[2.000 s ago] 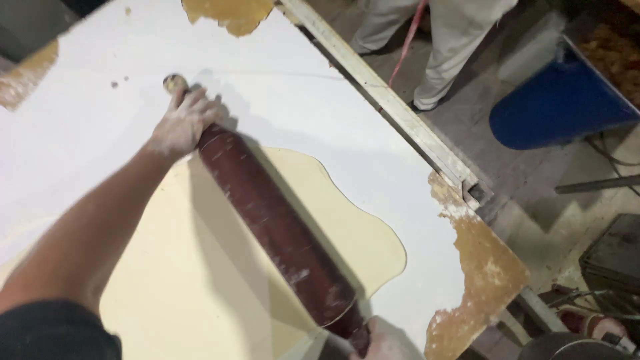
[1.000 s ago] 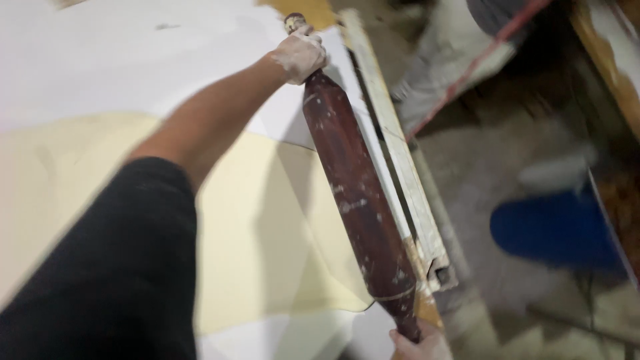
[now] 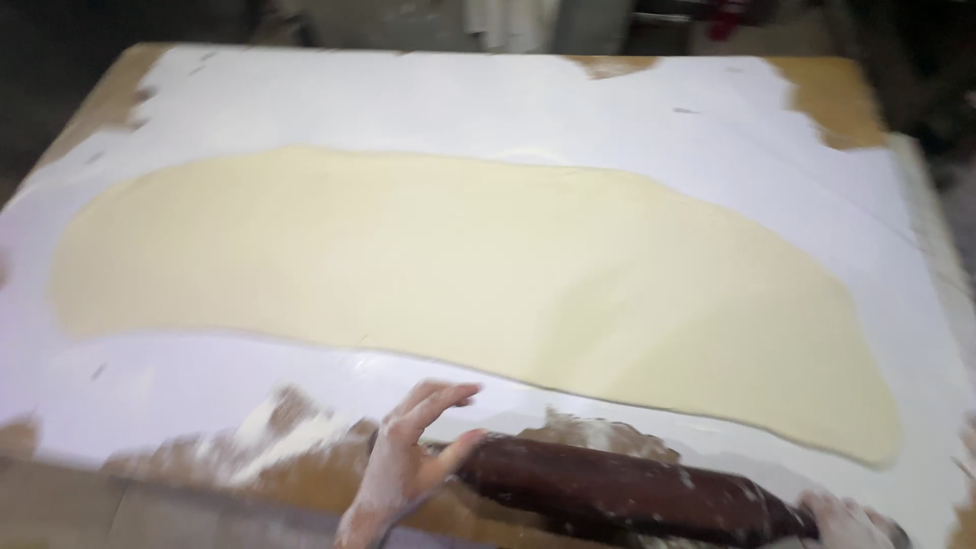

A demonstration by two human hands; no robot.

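Note:
A long, pale sheet of rolled dough lies flat across the worn white tabletop. A dark wooden rolling pin rests along the table's near edge, below the dough and apart from it. My right hand is closed around the pin's right handle, partly cut off by the frame. At the pin's left end is my left hand, floury, with its fingers apart and raised off the handle; the thumb is near the pin's barrel.
Loose white flour lies in a heap at the near edge, left of my left hand. Brown patches show where the white surface is worn at the corners and edges. A pale rail runs along the table's right side.
The rolling pin has moved off the dough to the near edge of the table. My left hand has loosened from the handle it gripped. The view has turned widely.

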